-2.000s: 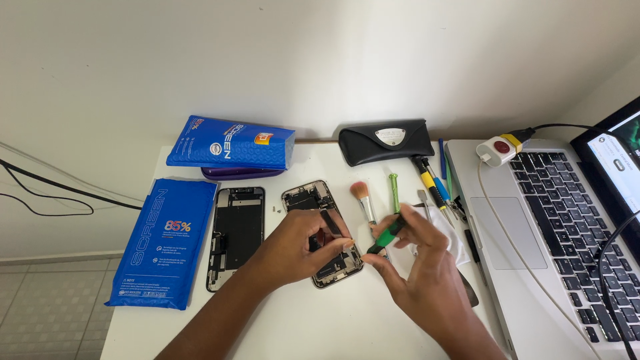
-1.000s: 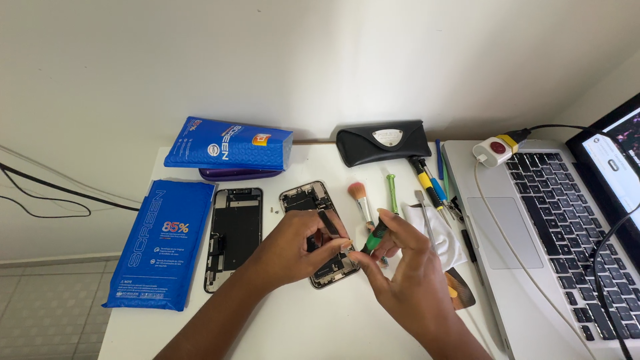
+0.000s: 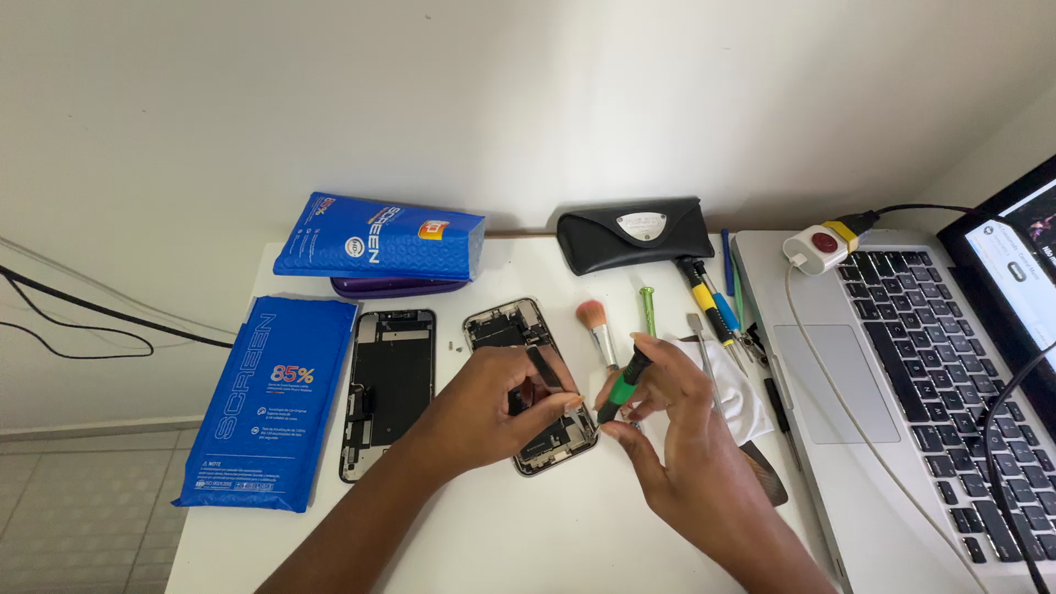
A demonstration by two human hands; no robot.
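An opened smartphone body [image 3: 554, 445] lies at the middle of the white table, its inner parts exposed. My left hand [image 3: 495, 404] is over it, with dark tweezers [image 3: 543, 369] held between thumb and fingers; their tips are hidden. My right hand [image 3: 681, 421] grips a green and black screwdriver [image 3: 624, 385], tilted, its lower end by the phone's right edge. A detached phone screen assembly [image 3: 398, 363], inner side up, rests to the left. Tiny parts [image 3: 455, 346] lie between the two.
Two blue screen packets [image 3: 276, 404] [image 3: 388, 239] lie left and behind, one on a purple case [image 3: 396, 287]. Behind are a black glasses case [image 3: 635, 235], a brush [image 3: 596, 326], a green tool [image 3: 648, 309], several screwdrivers [image 3: 711, 301] and a white cloth [image 3: 738, 392]. An open laptop [image 3: 841, 388] with cables stands right.
Both hands stay near the phone body, the left with the tweezers. The screwdriver in my right hand is more upright than two seconds ago.
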